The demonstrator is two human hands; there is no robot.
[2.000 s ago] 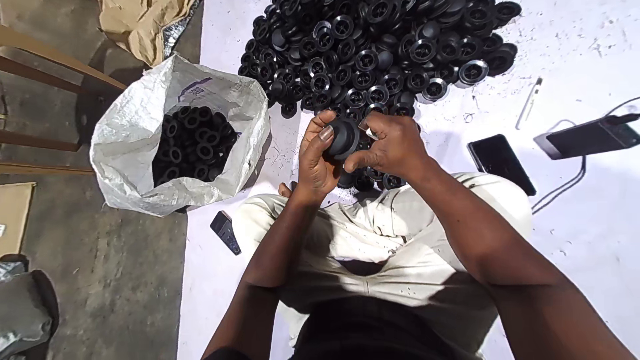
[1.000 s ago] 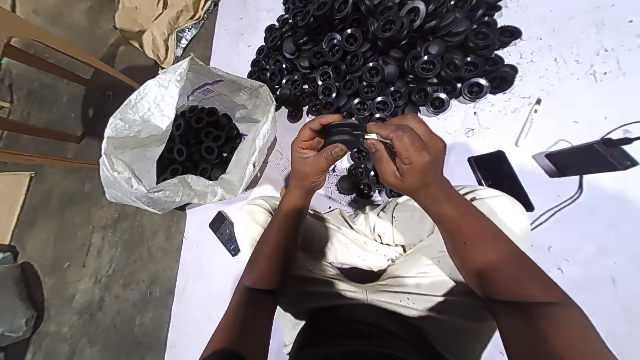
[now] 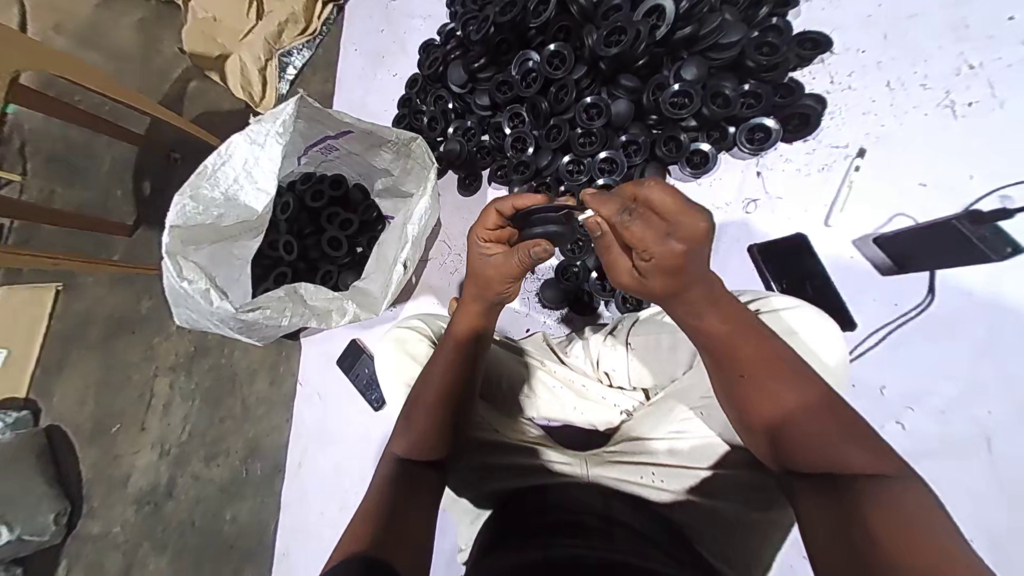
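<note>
My left hand (image 3: 506,252) grips a round black rubber or plastic part (image 3: 548,224), held edge-on between thumb and fingers. Against its right edge, my right hand (image 3: 652,240) pinches a small tool with a pale tip (image 3: 586,215); the rest of the tool is hidden by the fingers. Beyond both hands lies a large heap of similar black round parts (image 3: 592,112), and a few more lie just below the hands. To the left stands a white woven sack (image 3: 216,232) holding many black rings (image 3: 334,244).
A black phone (image 3: 802,280), a dark device with a cable (image 3: 936,242) and a thin white pen-like tool (image 3: 846,186) lie on the white sheet at right. A small keypad phone (image 3: 362,374) lies by my left knee. Wooden chair parts (image 3: 76,120) and brown paper (image 3: 232,48) are at left.
Two seconds ago the black part faced upward in my hands; now it is held edge-on. The pale tip shows at its right edge, as it did one second ago.
</note>
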